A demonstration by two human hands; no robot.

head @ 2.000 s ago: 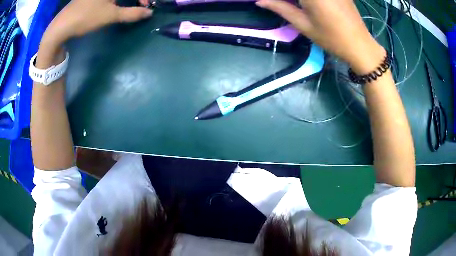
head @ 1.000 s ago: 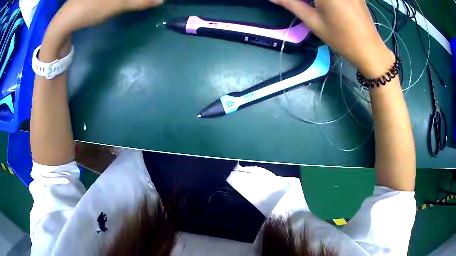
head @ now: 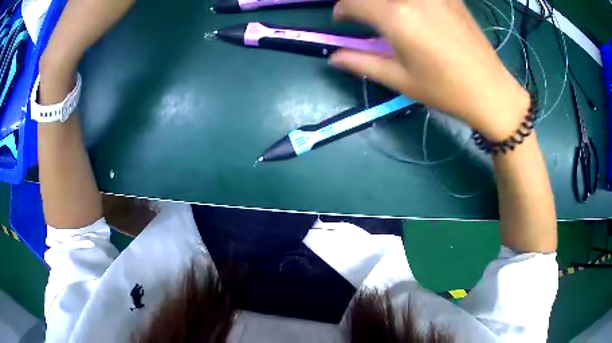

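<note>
A pink and black 3D pen [head: 268, 36] lies across the upper middle, tip to the left. My right hand [head: 409, 50] is over its rear, thumb and forefinger apart on either side. Other fingers and the pen's rear are hidden. A light-blue and black pen [head: 335, 128] lies slanted below, tip lower left, its rear end under my right hand. Another pink pen [head: 268, 4] is cut by the top edge. My left hand [head: 87, 27] is cut off by the top edge, its fingers out of the picture.
Clear filament [head: 545, 100] loops at the right, with black cables [head: 525, 47] behind. Black scissors [head: 585, 167] lie at the far right. A blue bin [head: 30, 127] with light-blue and black parts stands at the left. The green mat's [head: 201, 154] front edge runs before my lap.
My right hand has come down over the rear of the middle pink pen. My left hand has moved left and up, its fingers leaving the picture. The top pink pen shows again.
</note>
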